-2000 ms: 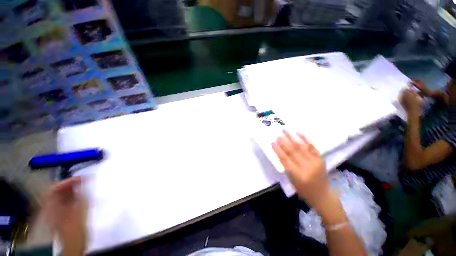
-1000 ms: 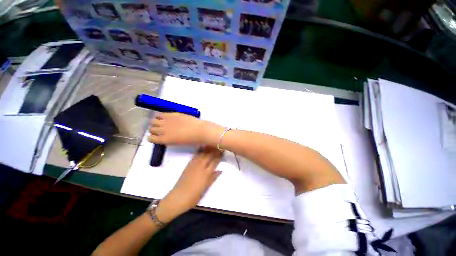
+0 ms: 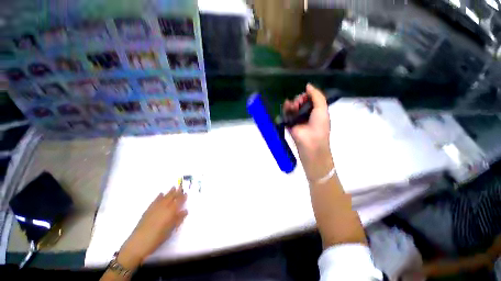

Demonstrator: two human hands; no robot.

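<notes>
My right hand (image 3: 311,123) is closed round the black handle of the blue roller (image 3: 272,133), held over the right part of the white work sheet (image 3: 230,208). The roller is tilted, its top end towards the back. My left hand (image 3: 165,214) lies on the sheet at the left, palm down, fingertips at a small circuit board (image 3: 190,184). The pale panel around the board cannot be told from the white sheet. Whether the left fingers grip anything cannot be told.
The printed photo sheet (image 3: 110,82) stands behind the work at left. Spare dark panels (image 3: 41,200) and scissors (image 3: 41,244) lie at far left. A stack of white sheets (image 3: 373,142) is at right. A person in striped clothing (image 3: 478,217) is at the right edge.
My right hand has lifted the blue roller and moved right with it. My left hand now lies beside the small circuit board. The view has also shifted.
</notes>
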